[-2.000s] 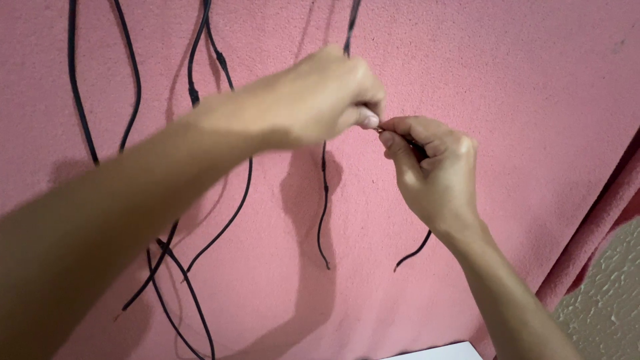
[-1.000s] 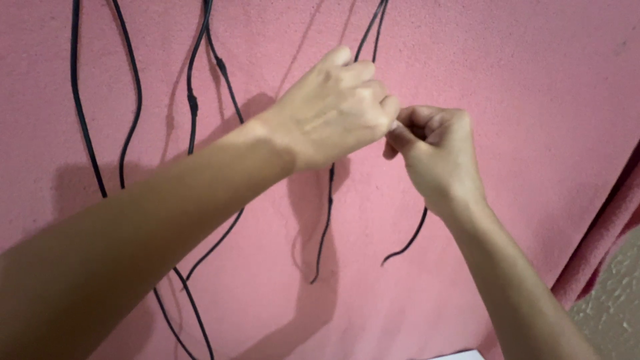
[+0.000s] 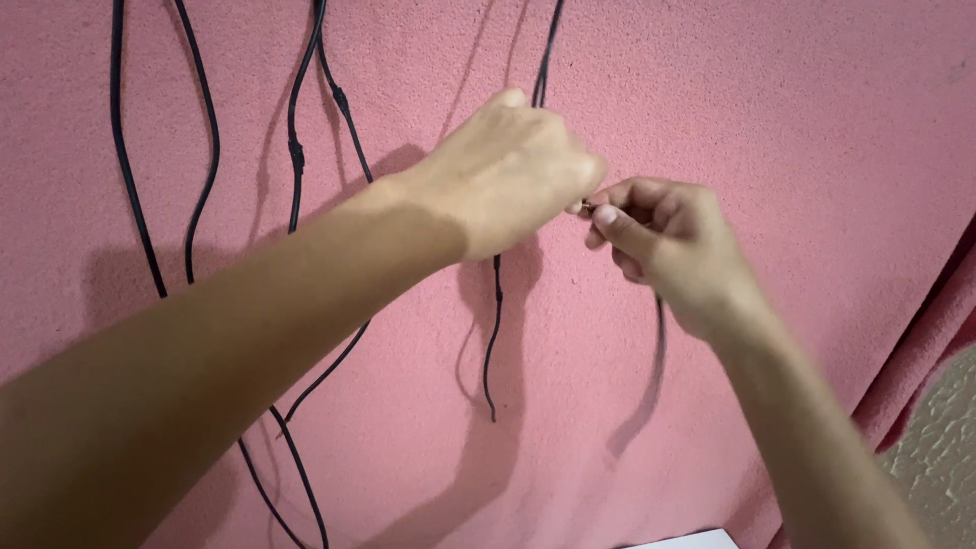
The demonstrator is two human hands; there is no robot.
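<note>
My left hand (image 3: pixel 518 175) is closed, back towards the camera, over a thin black cable (image 3: pixel 543 69) that runs in from the top. Its fingertips meet those of my right hand (image 3: pixel 663 229) at a small coppery bit of bare wire (image 3: pixel 587 206), pinched between my right thumb and index finger. A black cable end (image 3: pixel 496 343) with a small thicker spot hangs below my left hand. Another length (image 3: pixel 659 328), blurred towards its tip, hangs below my right hand. My left palm and fingers are mostly hidden.
Several black cables (image 3: pixel 122 145) lie at the left on a pink textured cloth (image 3: pixel 801 114); two have thicker dark joints (image 3: pixel 296 156). My left forearm crosses over them. A white flat thing (image 3: pixel 690 540) shows at the bottom edge, and a rough pale surface (image 3: pixel 938 427) at the lower right.
Both hands stay together at the wire; my left hand has turned and its back now faces up more. The cable end below my right hand swings and has blurred.
</note>
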